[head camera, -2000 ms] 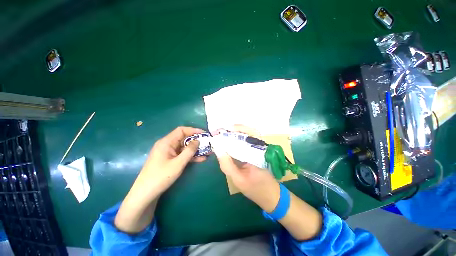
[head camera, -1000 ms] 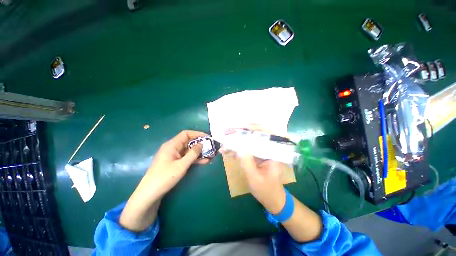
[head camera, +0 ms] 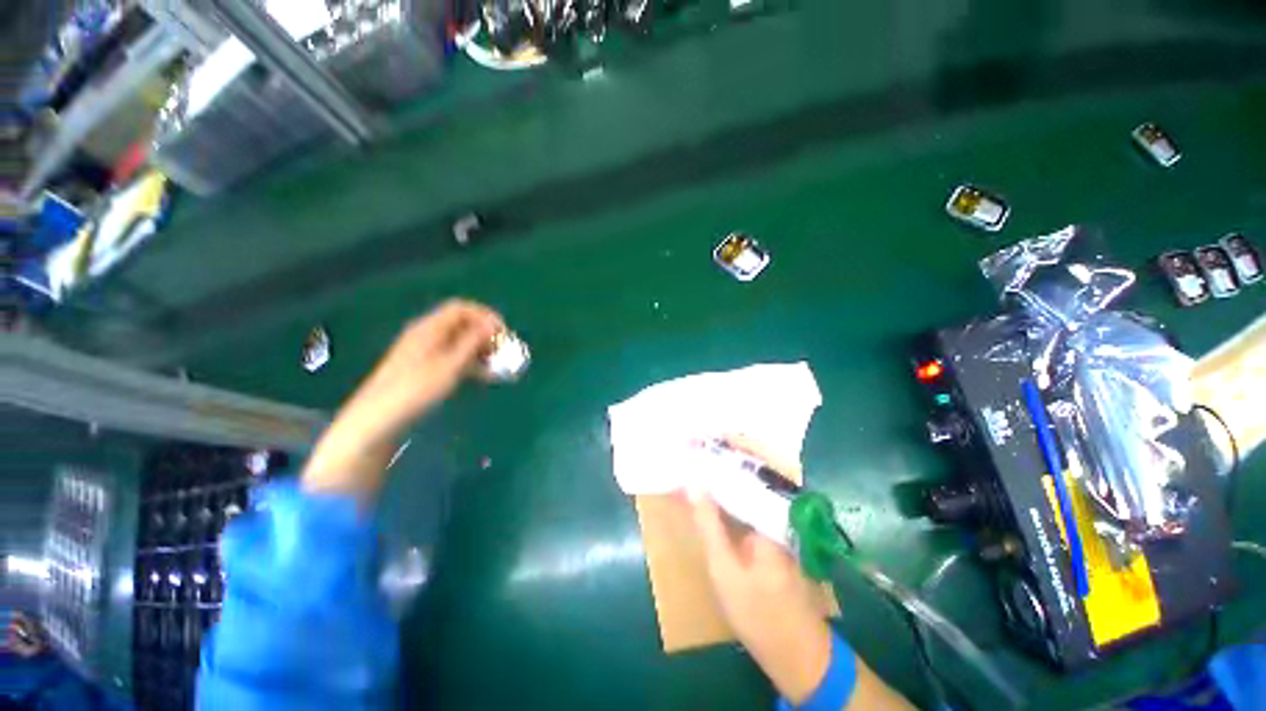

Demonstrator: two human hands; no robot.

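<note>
My left hand [head camera: 437, 347] holds a small device housing [head camera: 505, 356] by its edge, out to the left over the green bench mat; both are somewhat blurred. My right hand [head camera: 750, 563] holds the white glue syringe [head camera: 750, 497] over the white paper [head camera: 715, 403] and the tan cardboard piece [head camera: 683, 590]. The syringe's green cap [head camera: 819, 535] points right, with a clear hose [head camera: 923, 611] running from it. The syringe tip is too blurred to make out. The housing and the syringe are well apart.
The black dispensing controller [head camera: 993, 458] stands at right with a clear plastic bag [head camera: 1111, 375] and blue rod [head camera: 1058, 486] on it. Other housings lie at the back [head camera: 741, 256], right [head camera: 977, 208] and left [head camera: 317, 349]. A black tray [head camera: 181, 556] and grey rail [head camera: 125, 396] are at left.
My left hand has carried the housing away from the syringe, forward and left. My right hand still holds the syringe over the paper. The view has shifted, showing more of the bench's far side.
</note>
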